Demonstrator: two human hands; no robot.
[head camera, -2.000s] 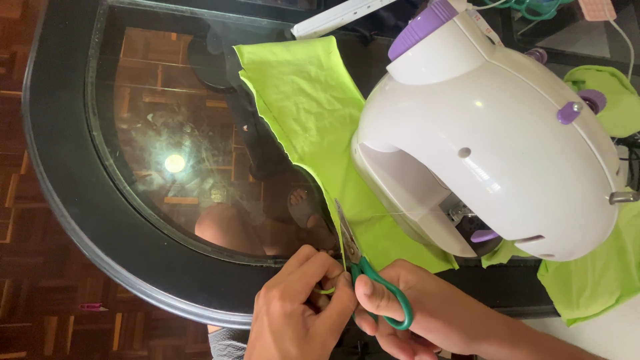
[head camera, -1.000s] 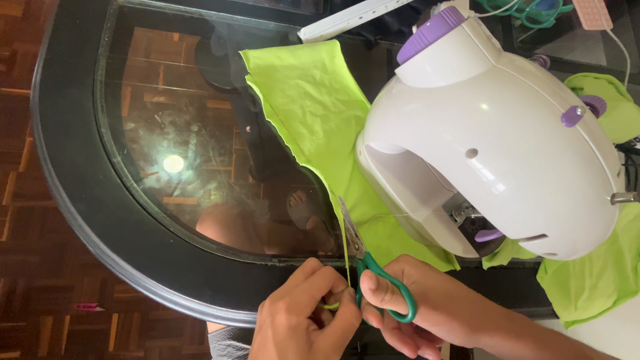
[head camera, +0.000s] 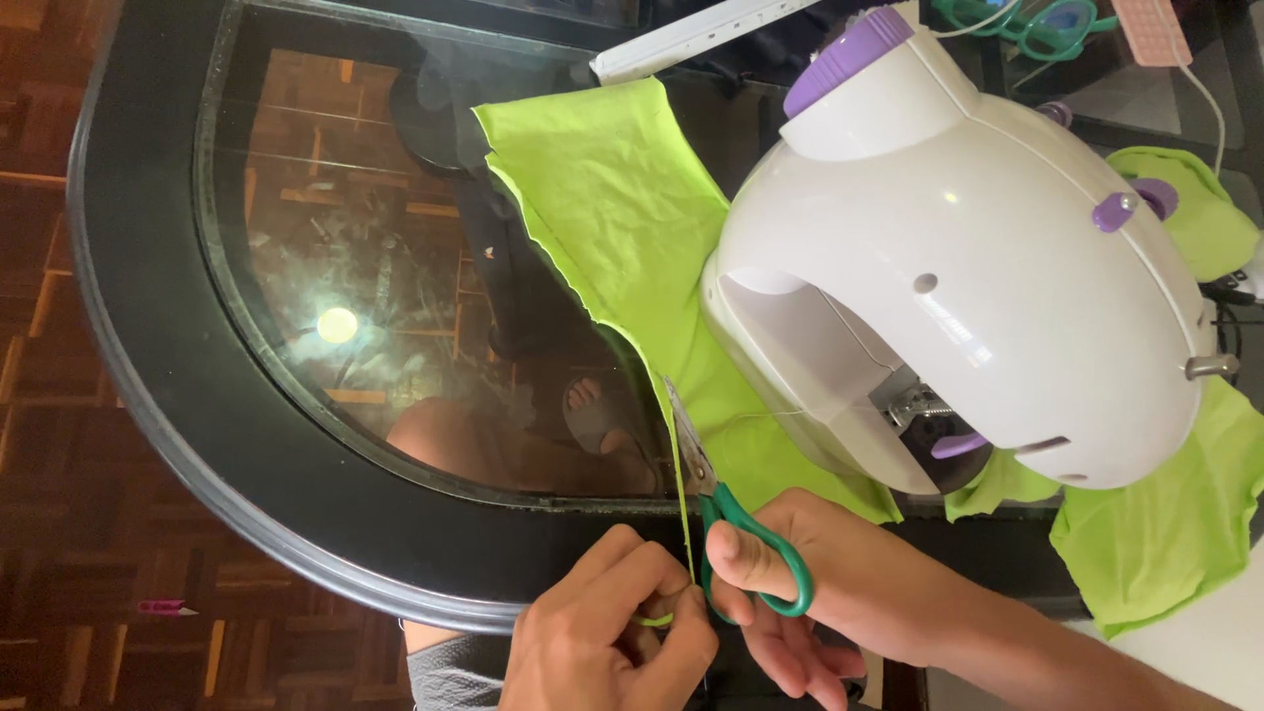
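Note:
A pair of green-handled scissors (head camera: 699, 468) is in my right hand (head camera: 820, 583), thumb at one finger loop. Its blades lie along the edge of the lime-green fabric (head camera: 622, 207), where a narrow strip (head camera: 681, 484) of the same cloth hangs partly separated. My left hand (head camera: 617, 627) pinches the lower end of that strip, just left of the scissor handles. Beside the fabric stands a white and purple mini sewing machine (head camera: 948, 237), with part of the cloth running beside its base. A thin thread crosses the fabric from the needle area.
The black-framed glass table (head camera: 168, 326) has a curved left edge. A white ruler-like bar (head camera: 701, 39) lies behind the fabric, green-framed glasses (head camera: 1062, 25) at the top right. More green fabric (head camera: 1165, 504) lies right of the machine. A pink tool (head camera: 166, 607) is on the parquet floor.
The scissors and both hands stay near the same stretch of the fabric's edge. No clear change otherwise.

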